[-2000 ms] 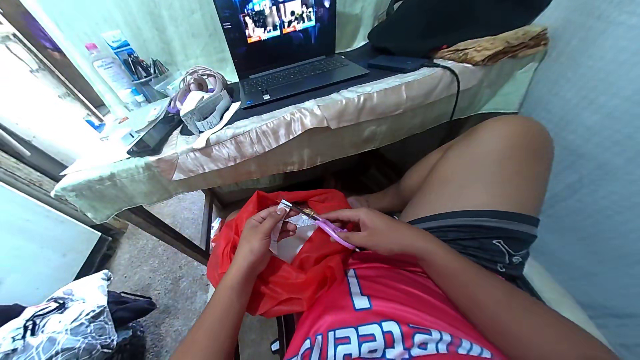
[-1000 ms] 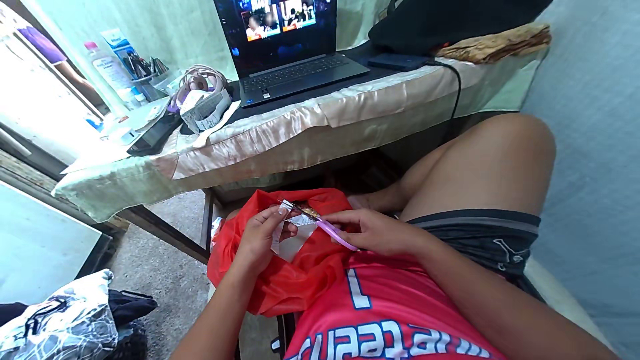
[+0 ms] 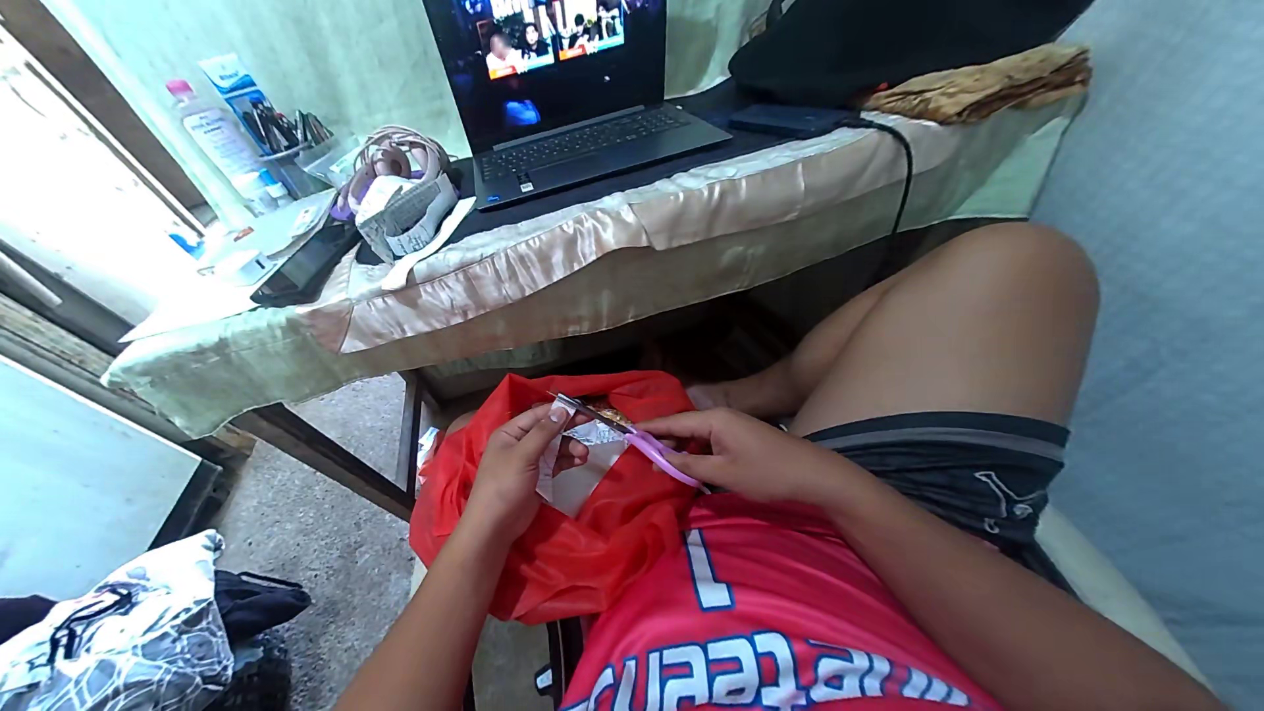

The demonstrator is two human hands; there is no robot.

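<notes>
My left hand [image 3: 523, 459] pinches a narrow white strip [image 3: 549, 456], which looks like paper, between thumb and fingers. Pink-handled scissors [image 3: 660, 460] are in my right hand [image 3: 736, 454], their blades pointing left at the top of the strip, close to my left thumb. Whether the blades touch the strip cannot be told. Below both hands a red cloth or bag [image 3: 563, 573] lies bunched on my lap. Inside its opening are a pale sheet or piece [image 3: 585, 479] and some crinkled, shiny bits, partly hidden by my fingers.
Beyond my hands a cloth-covered table [image 3: 592, 262] holds an open laptop [image 3: 592, 148], a roll of printed material [image 3: 405, 212], a bottle [image 3: 212, 128] and a cup of pens [image 3: 286, 163]. A black cable [image 3: 907, 183] hangs over its edge. Patterned fabric [image 3: 128, 632] lies at lower left.
</notes>
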